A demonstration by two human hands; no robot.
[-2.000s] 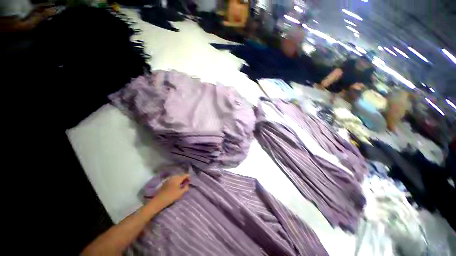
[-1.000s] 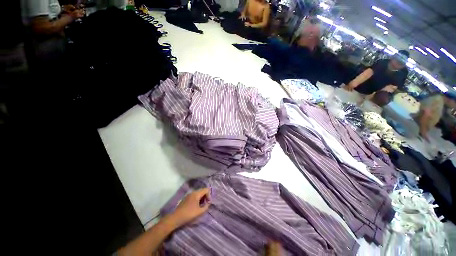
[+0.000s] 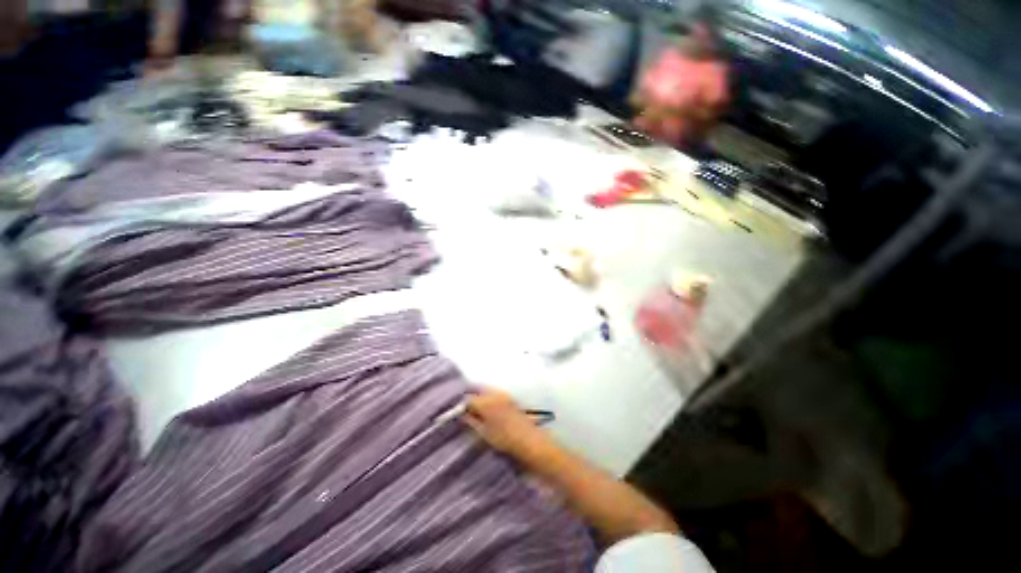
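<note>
A mauve striped shirt (image 3: 336,448) is spread across the near table and runs out of the bottom of the view. My right hand (image 3: 498,420) reaches in from the lower right, its fingers closed at the shirt's right edge, where a pale fold line meets them. A small dark slim tool (image 3: 541,416) shows beside this hand; whether it is held is unclear. The picture is blurred. My left hand is not in view.
Another striped shirt pile (image 3: 246,269) lies beyond, with a bunched pile (image 3: 50,425) at left. White material (image 3: 493,280), a small blue item (image 3: 605,325), a pink-red bottle (image 3: 668,319) and a red item (image 3: 619,188) lie right. A grey rail (image 3: 856,280) crosses beside the table.
The view has swung right. My left hand has gone out of view. My right hand, at most a blur at the bottom edge before, now shows at the shirt's right edge.
</note>
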